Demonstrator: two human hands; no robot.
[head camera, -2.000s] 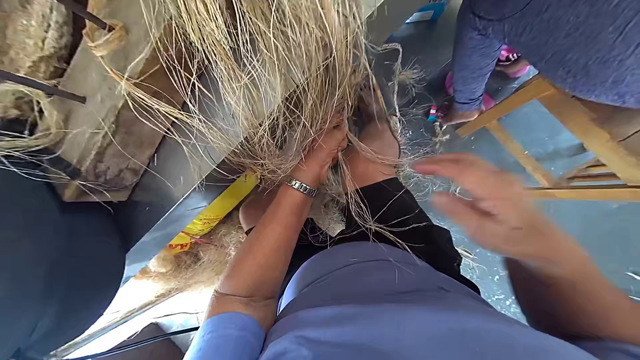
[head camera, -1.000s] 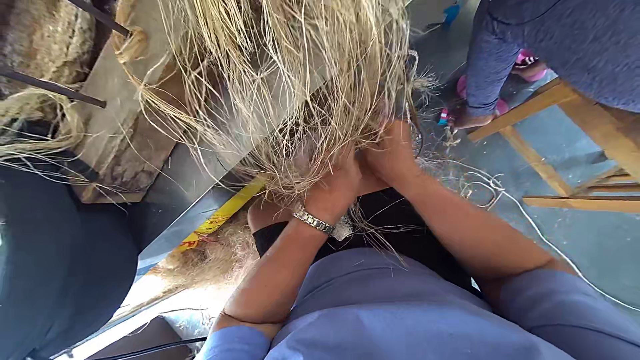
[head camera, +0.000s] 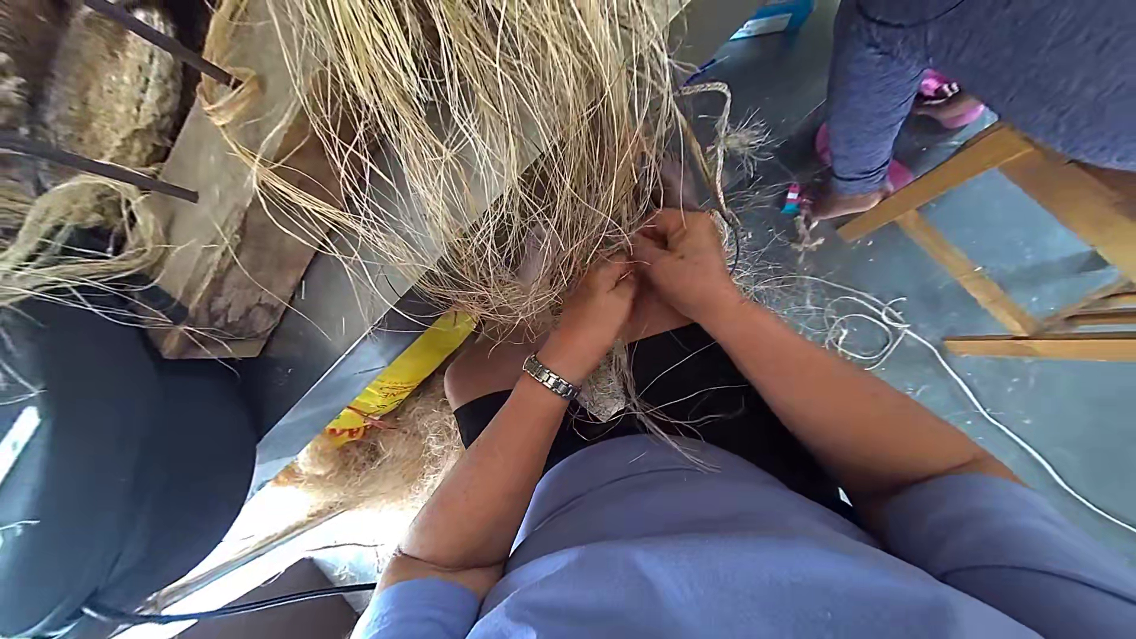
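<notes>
A large bundle of pale plant fibres (head camera: 497, 115) hangs over the metal-coloured table edge toward my lap. My left hand (head camera: 603, 297), with a metal-banded watch (head camera: 550, 376) on its wrist, is closed on strands at the bundle's lower right end. Touching or nearly touching it, my right hand (head camera: 682, 257) pinches strands between thumb and fingers. Loose fibre ends trail below my hands over my black garment (head camera: 710, 382). A greyish piece (head camera: 605, 395) of unclear material lies under my left wrist. My fingertips are partly hidden by the fibres.
Wooden boards (head camera: 240, 204) with dark metal rods (head camera: 98, 167) stand at left, near a dark rounded form (head camera: 133, 461). A yellow printed strip (head camera: 399, 377) lies along the table edge above loose fibre (head camera: 390, 457). At right are a wooden stool frame (head camera: 967, 266), white cord (head camera: 967, 395) and another person's leg (head camera: 874, 106).
My right hand, raised apart from the bundle two seconds ago, has come in beside my left hand and taken hold of strands. White cord on the floor at right has come into sight.
</notes>
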